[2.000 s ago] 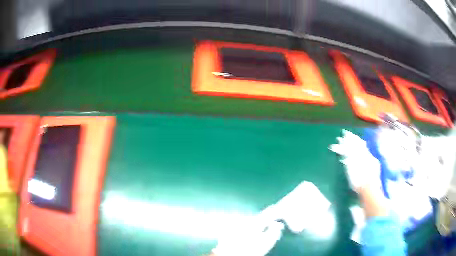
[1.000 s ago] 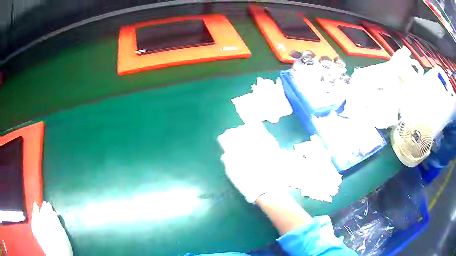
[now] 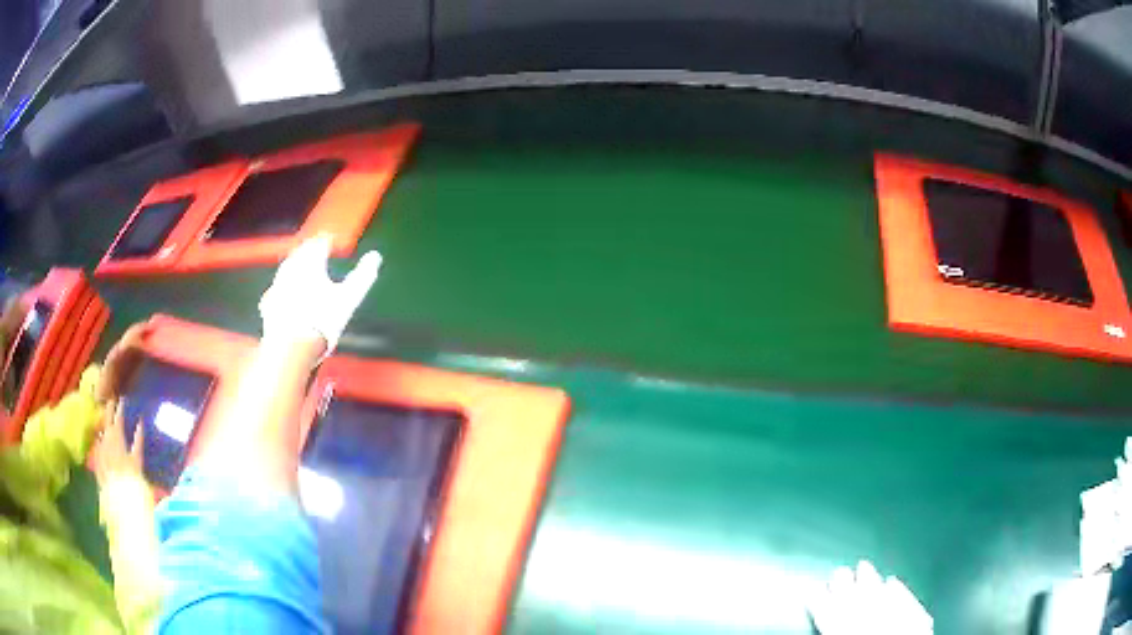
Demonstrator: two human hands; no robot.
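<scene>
My left hand [image 3: 317,295], in a white glove with a blue sleeve, reaches up at the left. Its thumb and fingers are apart and it holds nothing visible. Its fingertips overlap the near edge of an orange-red foam pad [image 3: 379,168] bearing a black screen unit [image 3: 276,201]; contact is unclear. Below my forearm, a larger screen unit [image 3: 379,509] lies on another foam pad [image 3: 515,459]. My right hand [image 3: 869,604], also white-gloved, is low at the bottom edge, cut off and blurred; whether it holds anything is unclear.
Another person's hands and yellow-green sleeve [image 3: 44,546] are at the left by a screen unit [image 3: 168,416]. Stacked pads [image 3: 62,335] stand behind. A pad with a screen unit [image 3: 1008,242] lies on the belt at right. White wipes [image 3: 1105,521] show at the right edge.
The view has swung left. My left hand has moved from the near pad up toward the belt. My right hand has come away from the wipes. The tray and fan are out of view.
</scene>
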